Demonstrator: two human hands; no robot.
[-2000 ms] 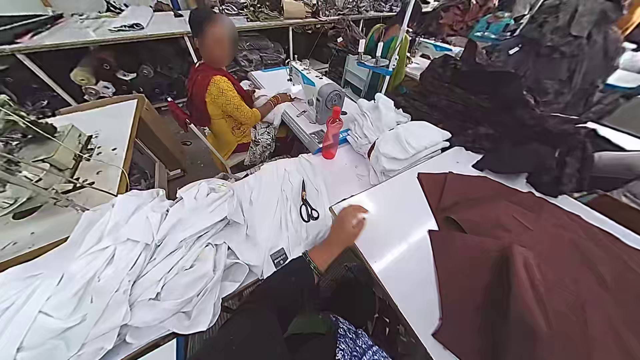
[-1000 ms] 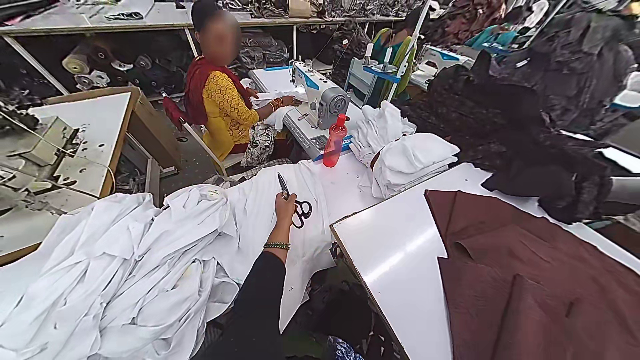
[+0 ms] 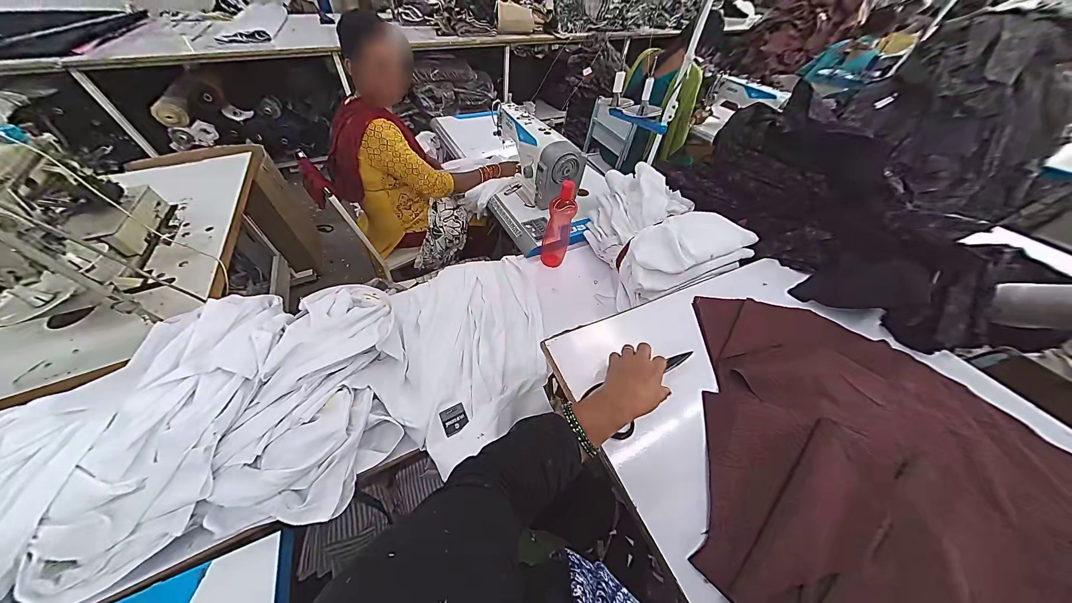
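Observation:
My left hand (image 3: 635, 383), in a black sleeve with a green beaded bracelet, is over the white tabletop (image 3: 662, 465) near its left corner. Its fingers are curled over a pair of black-handled scissors (image 3: 679, 360). The blades point right, towards dark brown fabric (image 3: 863, 452), and part of the handle loops shows beneath the hand. White cloth pieces (image 3: 477, 335) with a dark label lie left of the hand. My right hand is out of view.
A red plastic bottle (image 3: 559, 228) stands beside folded white cloth (image 3: 682, 251). Beyond it, a co-worker in yellow (image 3: 394, 184) sits at a sewing machine (image 3: 544, 155). Heaped white cloth (image 3: 218, 419) covers the left; dark fabric (image 3: 804, 184) is piled back right.
The scissors lay on the white cloth, where my left hand reached them one second ago. Hand and scissors have moved right, onto the white tabletop beside the brown fabric.

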